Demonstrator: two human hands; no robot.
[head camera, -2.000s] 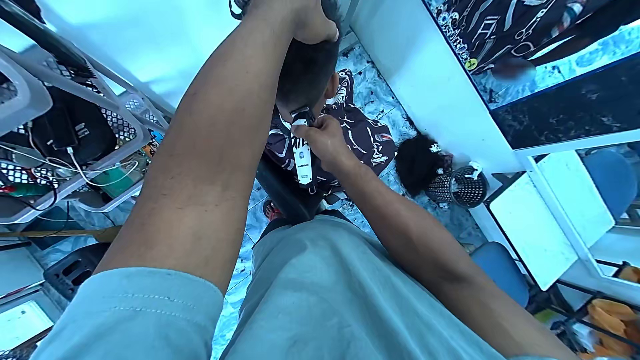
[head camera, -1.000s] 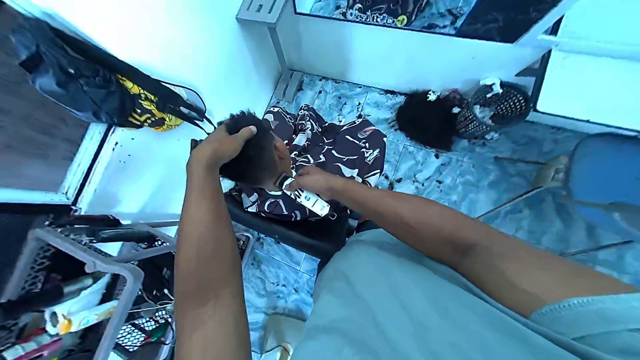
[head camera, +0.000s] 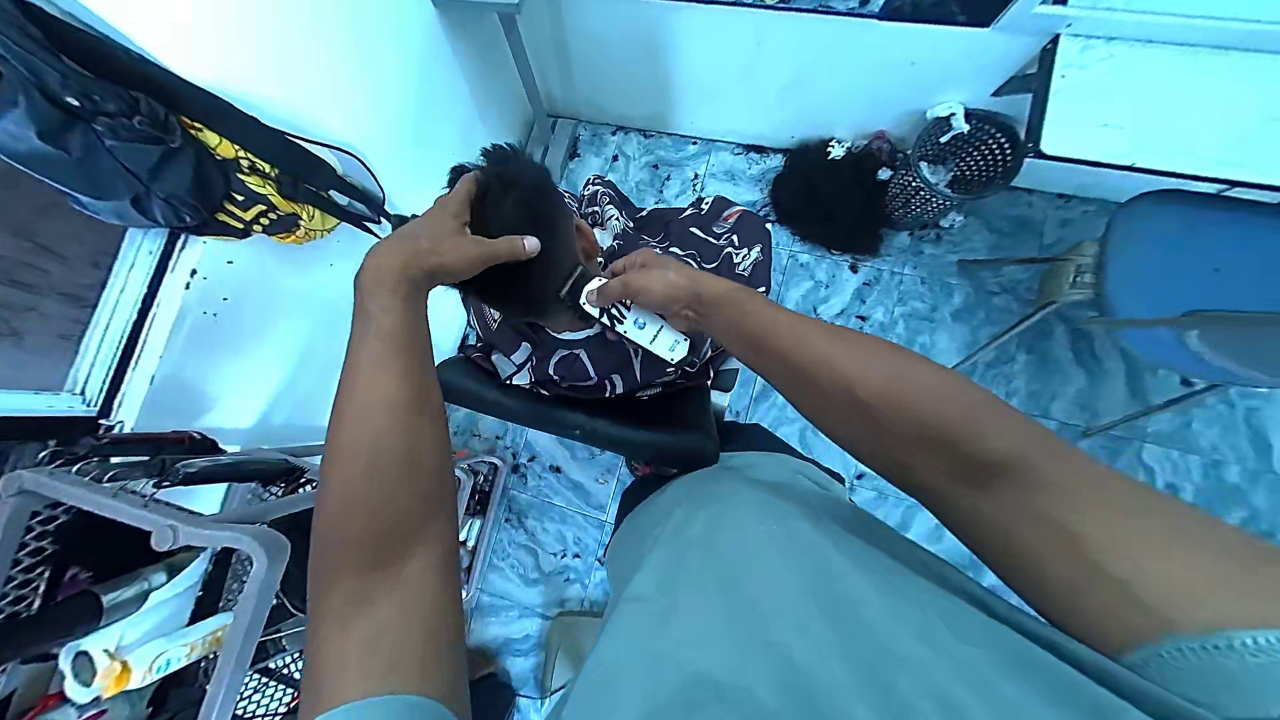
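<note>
My right hand (head camera: 650, 287) is closed around a white hair clipper (head camera: 640, 325), whose blade end touches the hair low on the side of a seated person's head (head camera: 525, 240), behind the ear. My left hand (head camera: 440, 235) lies on top and back of that head, thumb spread from the fingers, holding no tool. A dark barber cape (head camera: 585, 355) with a white print of combs and scissors covers the seated person. The black chair back (head camera: 590, 425) stands between the cape and my shirt.
A grey plastic trolley (head camera: 150, 515) with bottles stands lower left. Bags (head camera: 110, 140) hang at upper left. Against the wall lie a heap of cut hair (head camera: 828, 195) and a tipped perforated basket (head camera: 905, 195). A blue chair (head camera: 1190, 275) is at right. Hair clippings dot the tiled floor.
The view has swung considerably since two seconds ago. Both hands stay at the head, the left on the hair and the right with the clipper.
</note>
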